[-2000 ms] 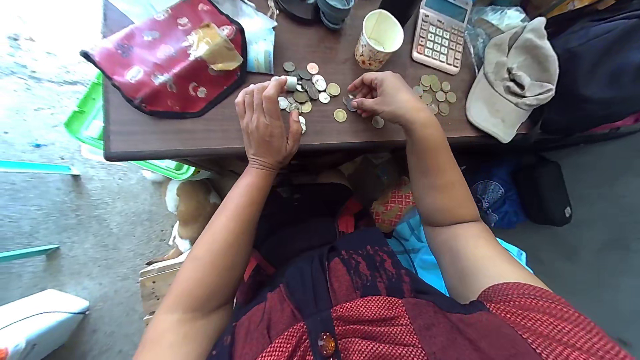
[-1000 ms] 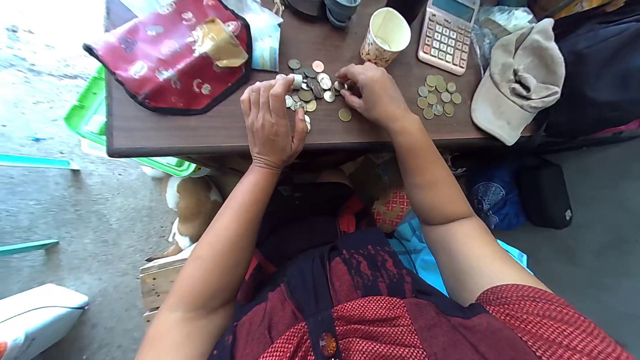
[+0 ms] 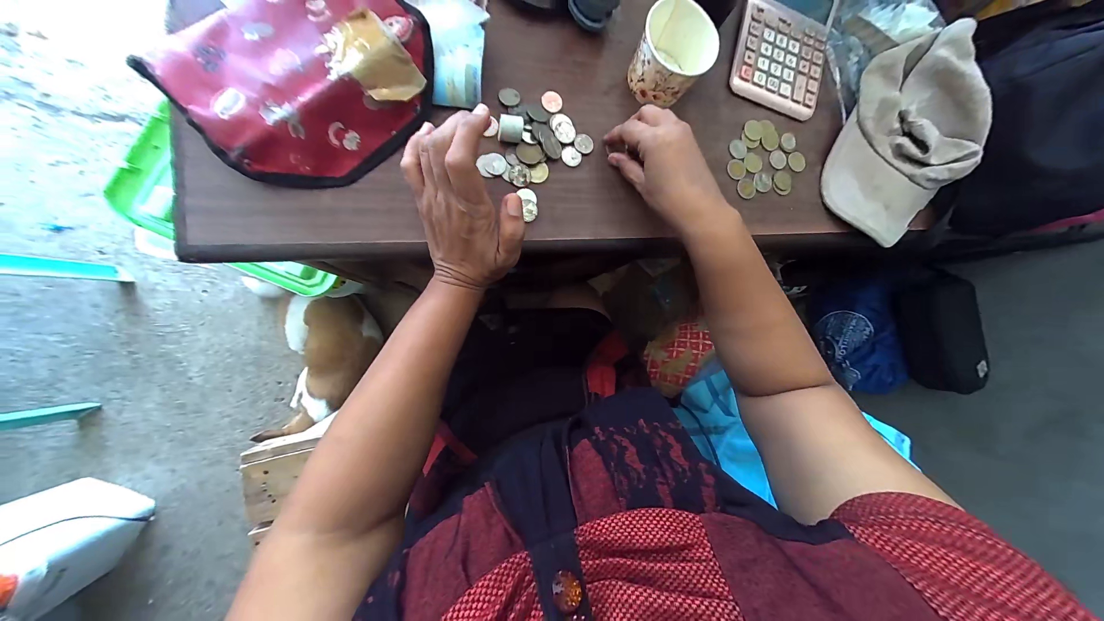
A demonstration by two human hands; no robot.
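A mixed heap of silver and brass coins (image 3: 550,138) lies on the dark wooden table (image 3: 302,226). My left hand (image 3: 461,194) rests on its edge at the heap's left, fingers raised, beside a short wrapped roll (image 3: 511,128) that looks like stacked coins. Near its thumb a few silver coins (image 3: 527,204) overlap. My right hand (image 3: 660,159) is right of the heap, thumb and fingertips curled close together; whether a coin is between them cannot be told. Farther right, several brass-coloured coins (image 3: 753,162) form a separate group. A floral paper cup (image 3: 673,50) stands behind my right hand.
A calculator (image 3: 779,59) and a beige cap (image 3: 914,129) lie at the right. A red patterned cloth item (image 3: 285,95) with a brown packet (image 3: 375,56) covers the left. Below the table's edge, a brown and white dog (image 3: 332,349) lies near a wooden crate (image 3: 280,474).
A loose brass coin near my right hand at the table's front, seen earlier, no longer shows there. My right hand has shifted slightly; my left hand stays beside the heap.
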